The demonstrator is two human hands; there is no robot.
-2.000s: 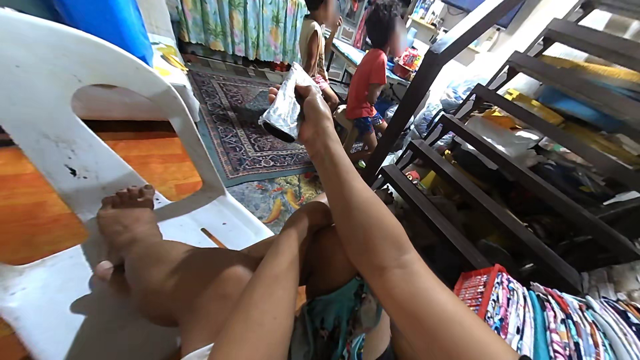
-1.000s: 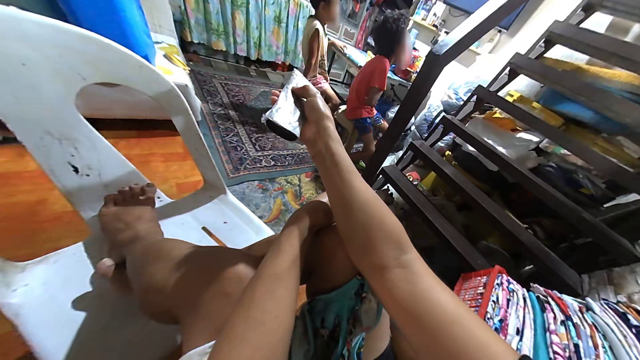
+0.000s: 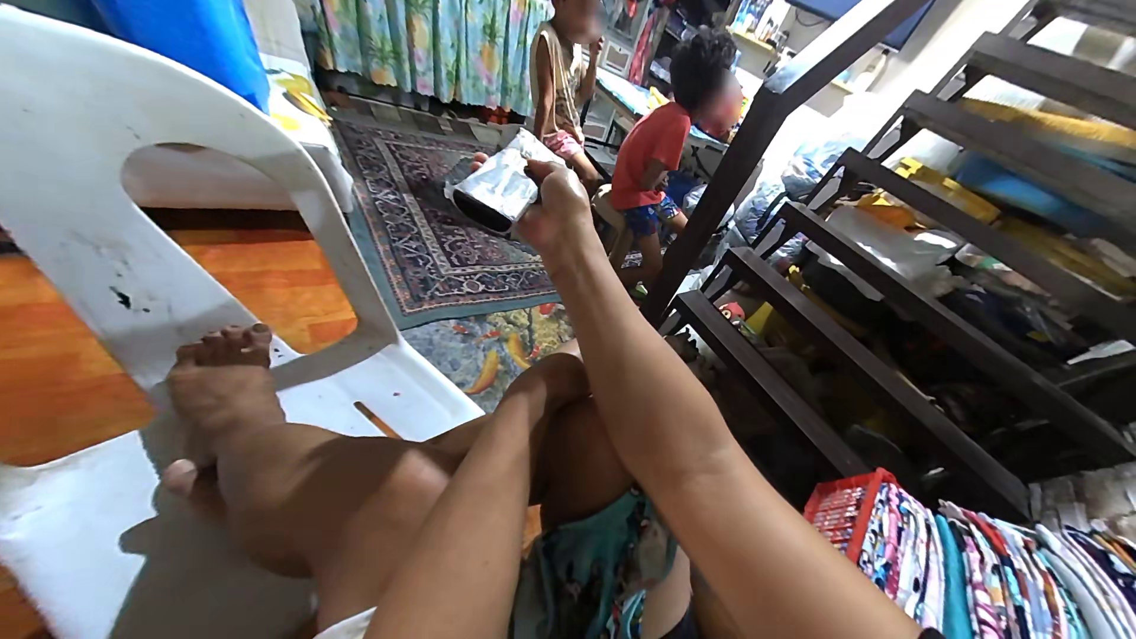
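My right hand (image 3: 555, 200) grips a silvery, foil-like pouch or packet (image 3: 506, 182), with the thumb on top and fingertips showing at its far left side. The lower end of the packet is dark. Farther down, my left hand (image 3: 552, 380) is bent at the wrist over my knee, partly behind the right forearm; its fingers are hidden. Both forearms cross above my bare legs, and one bare foot (image 3: 222, 382) rests on a white plastic chair (image 3: 355, 382).
Dark wooden stairs (image 3: 852, 346) rise at the right, with bags and other items behind them. A red basket (image 3: 843, 510) and folded cloths (image 3: 994, 568) are at lower right. Beyond the patterned rug (image 3: 426, 240), two people sit near a table.
The packet has tilted somewhat in my right hand. One of the seated people beyond it has turned the head slightly. My left hand stays by the knee.
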